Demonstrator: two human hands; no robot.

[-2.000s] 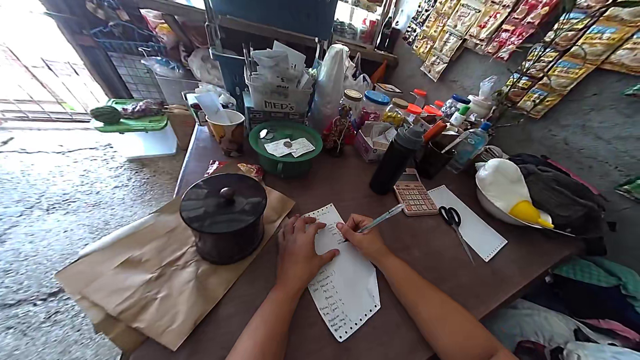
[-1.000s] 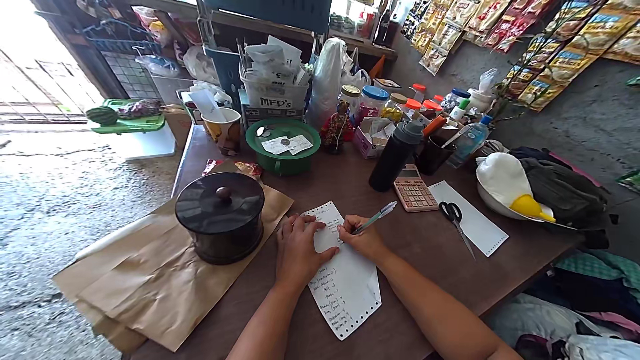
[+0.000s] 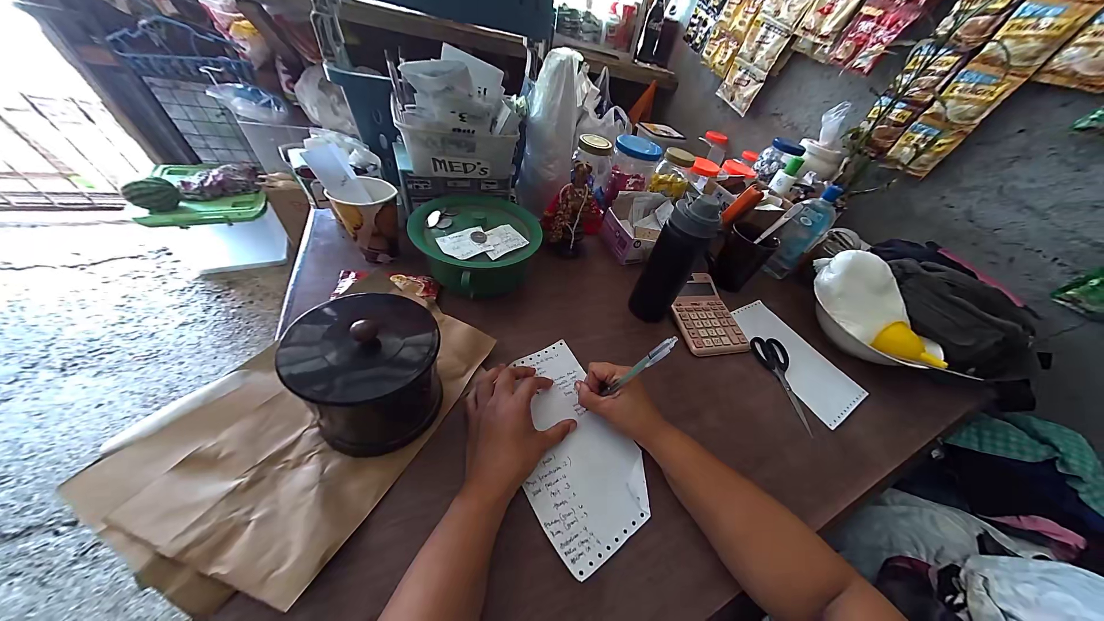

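Observation:
My right hand (image 3: pixel 623 404) grips a pen (image 3: pixel 642 366), its tip against a sheet of paper (image 3: pixel 595 483) that bears handwriting and has punched holes along its edges. Flat on the sheet's left side rests my left hand (image 3: pixel 509 423), fingers spread, holding nothing. To the left, a dark lidded pot (image 3: pixel 358 379) stands on brown paper (image 3: pixel 250 474). Beyond the right hand lie a pink calculator (image 3: pixel 711 321), a pair of scissors (image 3: pixel 780 371) and a second strip of paper (image 3: pixel 815 371). A black bottle (image 3: pixel 673 263) stands upright beside the calculator.
Behind are a green basin (image 3: pixel 483 274) with paper slips and coins on its top, a paper cup (image 3: pixel 366 216), a figurine (image 3: pixel 573 216) and several lidded jars (image 3: pixel 634 164). A bowl (image 3: pixel 841 332) with a yellow funnel (image 3: pixel 906 343) sits near the table's right edge. Sachets (image 3: pixel 983 95) hang on the wall.
My right hand and the pen have shifted slightly over the paper, and the pen's tilt has changed. The left hand stays in place on the sheet.

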